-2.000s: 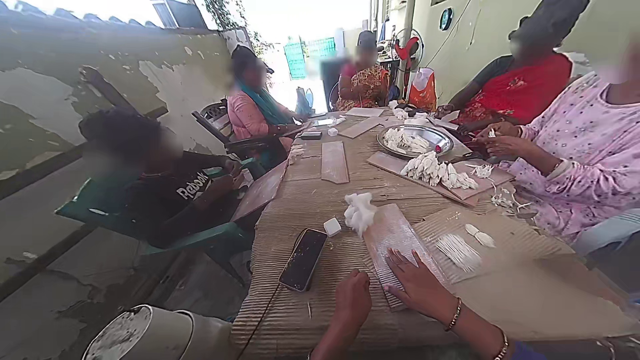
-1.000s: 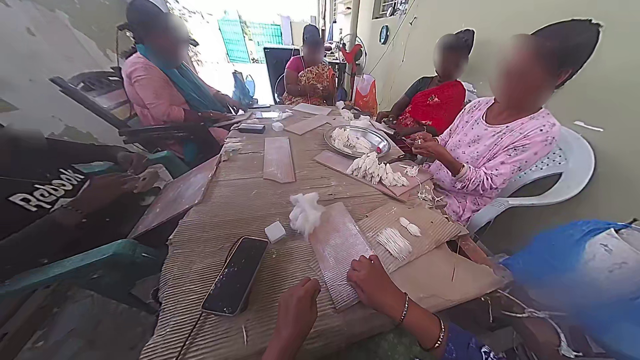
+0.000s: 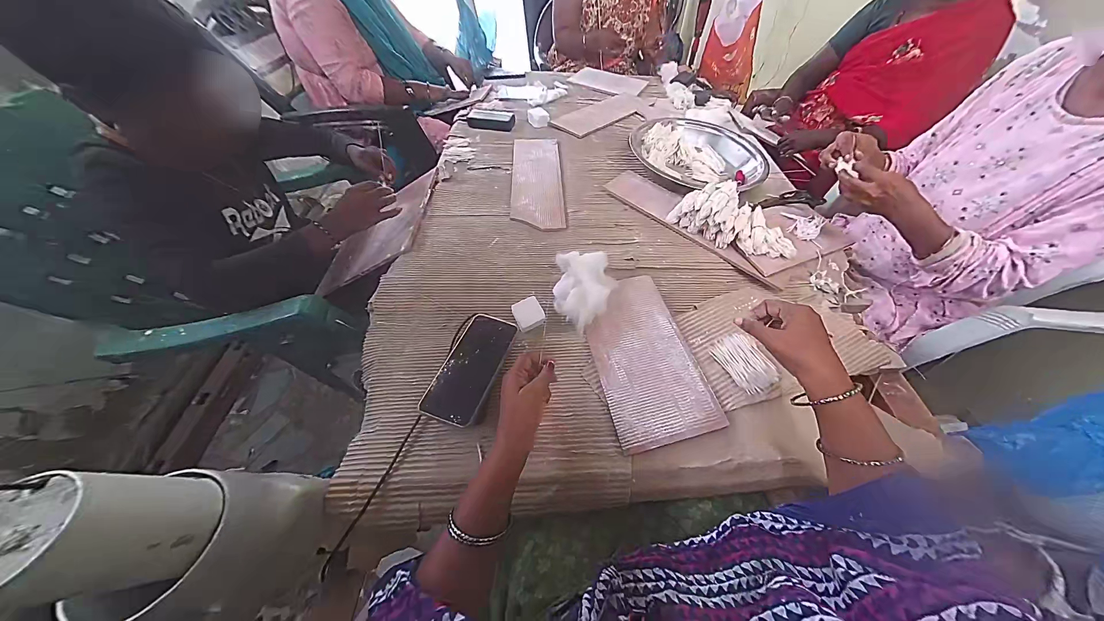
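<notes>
My left hand (image 3: 526, 392) is raised beside a black smartphone (image 3: 468, 369), its fingers closed on a thin stick or strand just below a small white block (image 3: 528, 313). My right hand (image 3: 783, 332) is over the right part of the corrugated cardboard, fingertips together; whether they pinch anything is too small to tell. Below it lie several thin white cotton wicks (image 3: 745, 363) in a row. Between my hands rests a ribbed board (image 3: 655, 366), with a tuft of loose cotton (image 3: 583, 289) touching its upper left corner.
A metal plate (image 3: 699, 153) of white cotton pieces and a board with bundled wicks (image 3: 733, 221) stand farther right. Another board (image 3: 537, 185) lies mid-table. Several people sit around the corrugated-cardboard-covered table (image 3: 466, 259), handling small items. A cable runs from the phone over the near edge.
My right hand has left the ribbed board and moved right, above the row of wicks. My left hand has moved up beside the phone. The view has shifted.
</notes>
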